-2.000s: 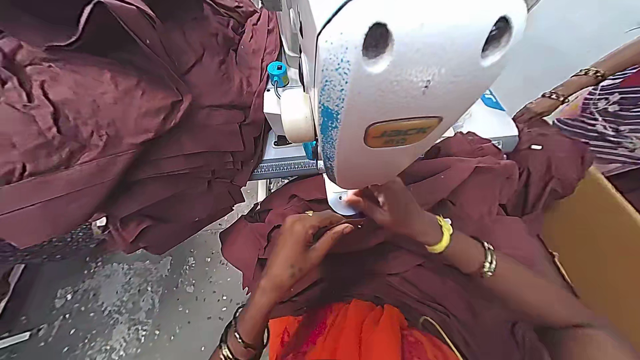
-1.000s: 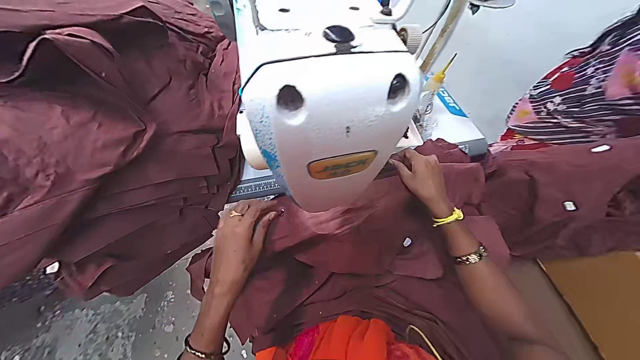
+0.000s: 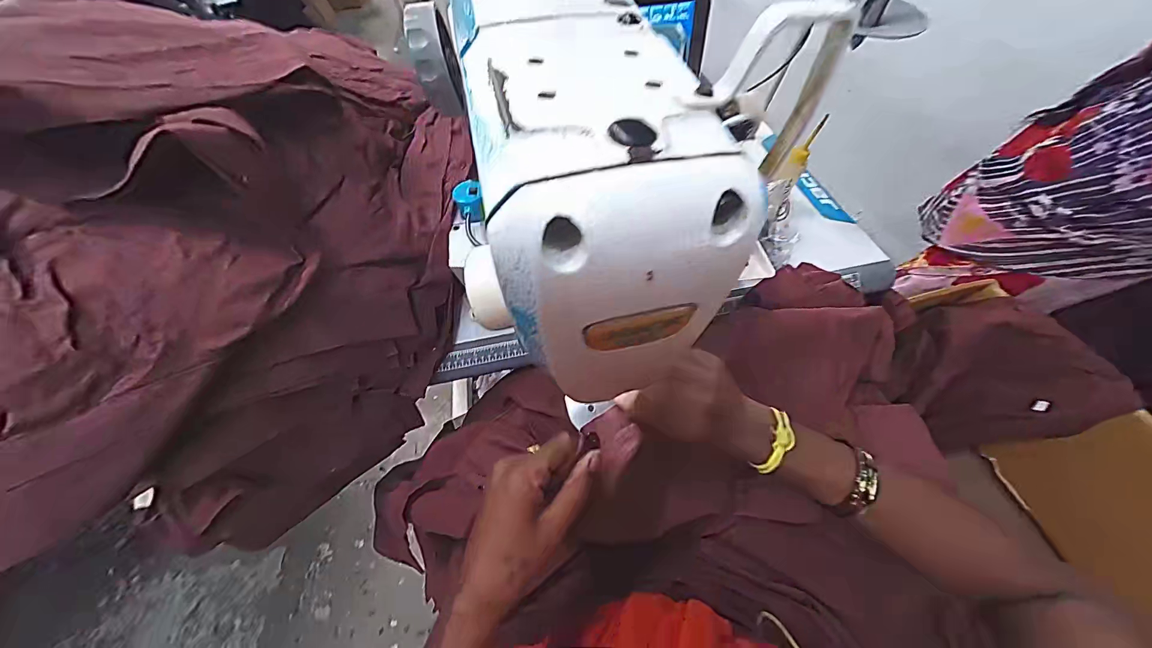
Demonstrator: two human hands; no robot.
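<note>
A white Jack sewing machine (image 3: 630, 261) stands in the middle, its head over maroon fabric (image 3: 702, 486) that spreads across my lap and to the right. My left hand (image 3: 531, 513) pinches a fold of this fabric between thumb and forefinger, just in front of the machine's lower end. Close beside the needle area, my right hand (image 3: 688, 396) has its fingers curled at the fabric; the machine head partly covers them, and the needle is hidden. A yellow band and a metal bracelet are on my right wrist.
A large heap of maroon fabric (image 3: 225, 270) fills the left side. A small oil bottle (image 3: 785, 193) with a yellow top stands behind the machine. At right are a person's patterned garment (image 3: 1062, 189) and a cardboard box (image 3: 1080, 495). Grey floor (image 3: 297, 594) shows at lower left.
One second ago my hands were wide apart on the fabric; now they are close together below the machine head, with the left hand pinching the cloth.
</note>
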